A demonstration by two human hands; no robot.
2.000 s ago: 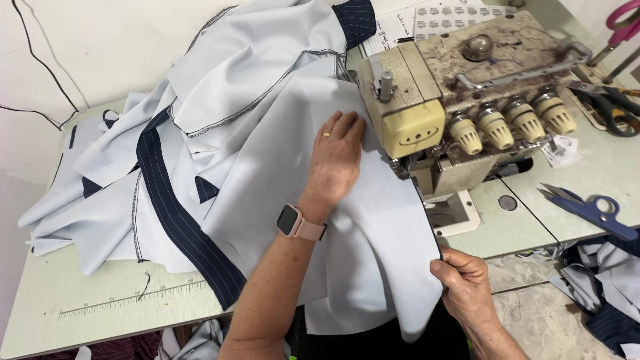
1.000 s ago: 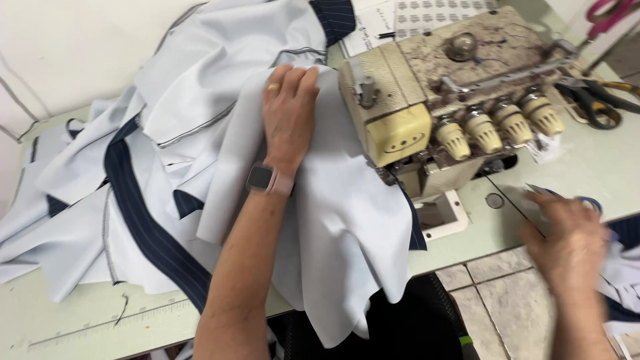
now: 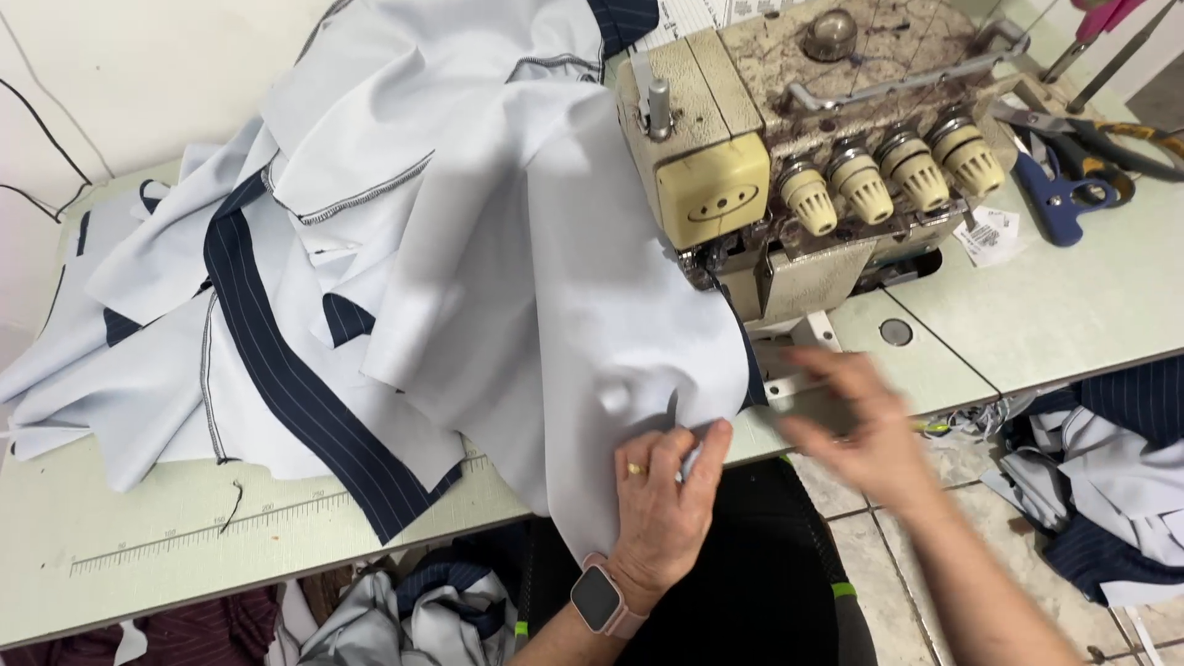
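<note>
Light grey-blue fabric (image 3: 629, 305) with dark pinstriped bands (image 3: 287, 370) is spread over the sewing table, its right edge at the foot of a cream overlock sewing machine (image 3: 712, 185). Near the front edge of the table my left hand (image 3: 661, 499), with a ring and a pink-banded watch (image 3: 599, 597), grips the lower part of the fabric between bent fingers and thumb. My right hand (image 3: 860, 425), blurred, is just right of the fabric's edge, in front of the machine; its fingers are apart and nothing shows in them. A dark strip (image 3: 754, 370) runs along the fabric's right edge.
Blue-handled thread snips (image 3: 1059, 199) and black-and-orange scissors (image 3: 1119, 153) lie right of the machine, near a small paper label (image 3: 990, 236). A ruler scale (image 3: 231, 518) marks the table's front left. Fabric scraps (image 3: 1101, 481) are heaped at the lower right, others (image 3: 444, 601) under the table.
My left hand has moved down the fabric to its lower part. My right hand let go of the fabric edge, reached right to the blue snips, and is back beside the fabric; the snips now lie by the scissors.
</note>
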